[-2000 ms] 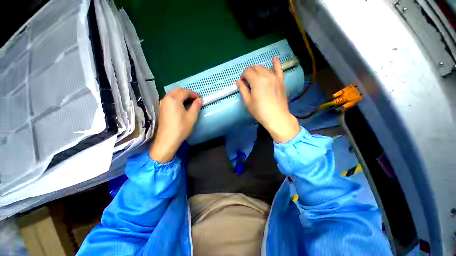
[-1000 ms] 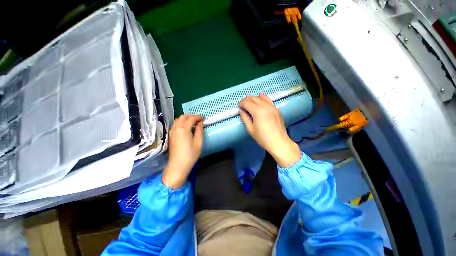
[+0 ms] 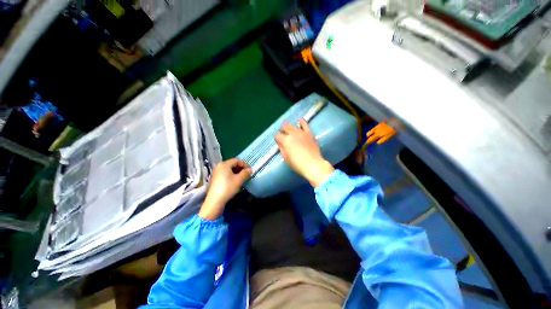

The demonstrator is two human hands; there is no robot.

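Note:
A pale-blue adhesive sheet (image 3: 331, 140) lies at the green bench's near edge, its near part bending down over the lap. Rows of tiny marks run along its far side. A long narrow whitish liner strip (image 3: 264, 160) crosses it beside the rows. My left hand (image 3: 228, 181) is at the strip's left end, thumb and fingers pinched close together. My right hand (image 3: 299, 148) rests on the strip near its middle, fingers bent. Whether either hand grips the strip or a tiny piece is too small to tell.
A wide stack of blister trays (image 3: 130, 163) with ragged white interleaf sheets stands at left. The white-grey machine (image 3: 423, 114) fills the right, with a green-edged fixture (image 3: 483, 21) on top. An orange plug (image 3: 380, 133) hangs at its edge. The black pendant (image 3: 297, 31) lies behind the sheet. A person's hand (image 3: 43, 124) shows far left.
The view has turned and shifted toward the machine, so the sheet appears more slanted and the fixture has come into view. Both hands remain at the strip.

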